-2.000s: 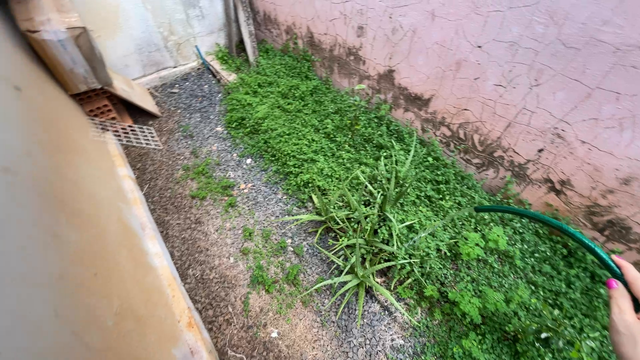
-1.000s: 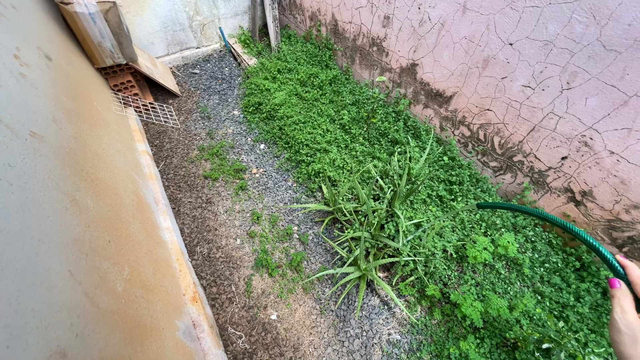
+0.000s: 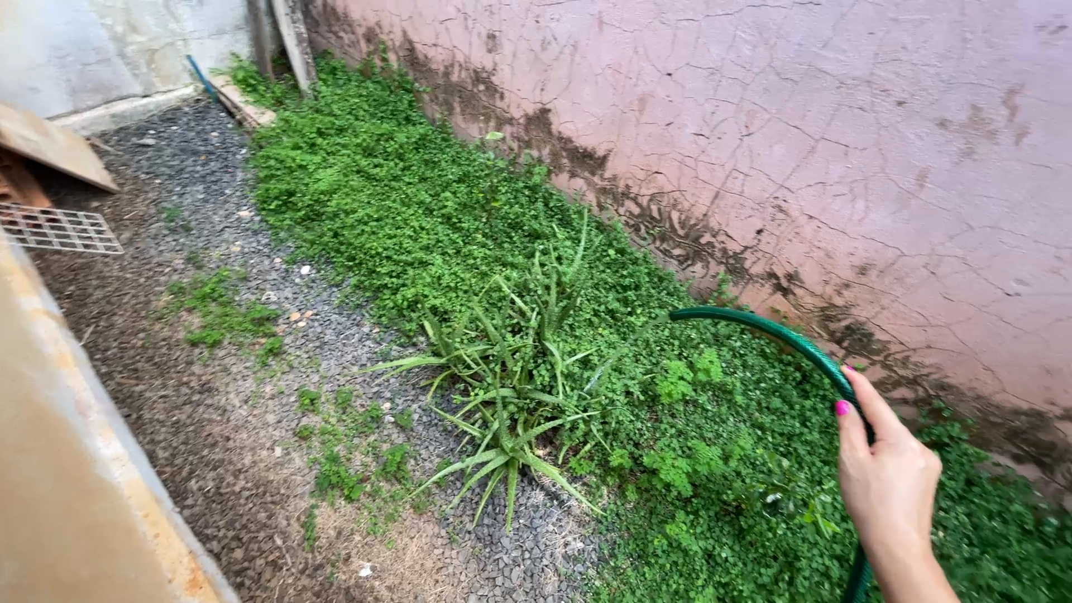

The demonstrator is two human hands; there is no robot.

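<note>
My right hand (image 3: 889,461), at the right of the head view, grips a green garden hose (image 3: 783,333) between thumb and fingers. The hose arches up and to the left, and its open end points left. A thin stream of water (image 3: 607,362) leaves that end and falls toward the spiky aloe plants (image 3: 511,419) near the middle. Low green ground cover (image 3: 402,201) spreads around and behind the aloe. Below my hand the hose runs down out of the frame. My left hand is out of view.
A cracked pink wall (image 3: 754,126) borders the greenery. Gray gravel (image 3: 310,310) and bare soil lie left, beside a pale ledge (image 3: 109,452). At the far left are a white plastic grid (image 3: 63,229) and a board (image 3: 54,146). Wooden planks (image 3: 293,46) lean in the far corner.
My right hand and the hose have come farther into view from the right edge, and more of the wrist shows. The view has shifted to the right.
</note>
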